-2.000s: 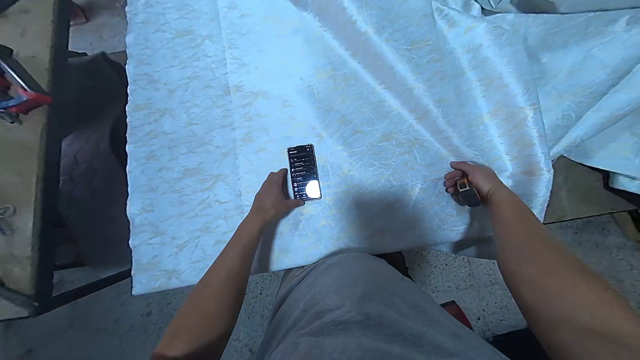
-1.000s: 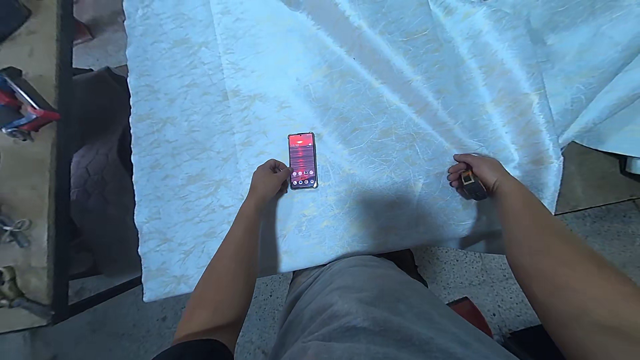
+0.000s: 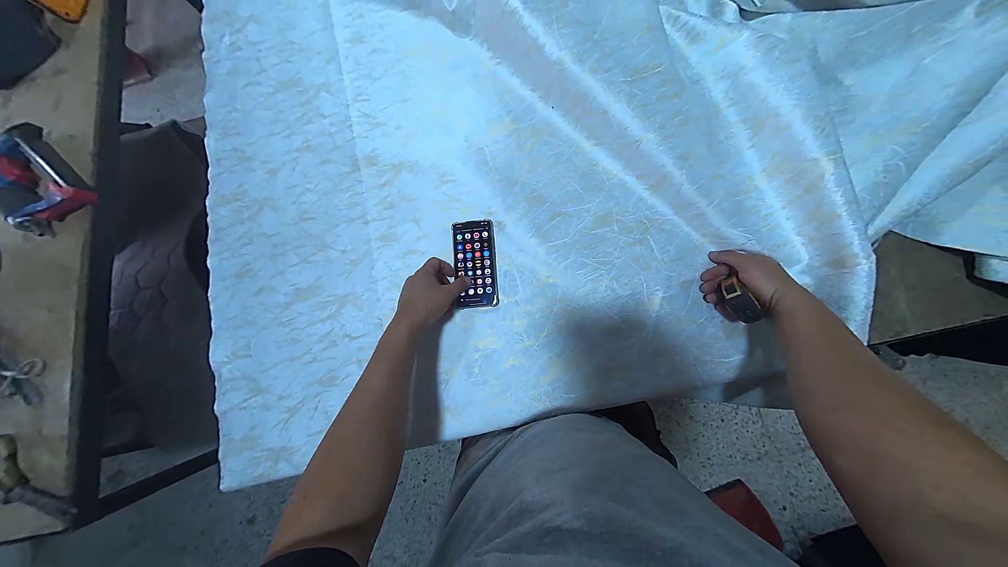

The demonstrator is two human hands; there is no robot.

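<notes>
A large pale, shiny fabric point(image 3: 276, 236) with faint yellowish streaks covers the table in front of me. On it lies a smartphone point(image 3: 476, 264), its screen lit with rows of app icons. My left hand point(image 3: 429, 291) is at the phone's left edge, the thumb over the lower left of the screen; the phone rests on the fabric. Farther right, my right hand point(image 3: 744, 283) is closed around a tape measure point(image 3: 740, 301), black with yellow, just over the fabric. Diagonal folds run through the cloth towards that hand.
At the left stands a wooden workbench point(image 3: 59, 260) with a dark metal edge, bearing a red and blue tool point(image 3: 47, 185) and other small items. Brown material point(image 3: 157, 276) lies beneath, between bench and fabric. A red object point(image 3: 744, 512) is on the speckled floor at lower right.
The phone's screen has gone from a dark list, through a red picture, to a grid of icons. My left thumb has come onto the screen. My right hand keeps its hold on the tape measure.
</notes>
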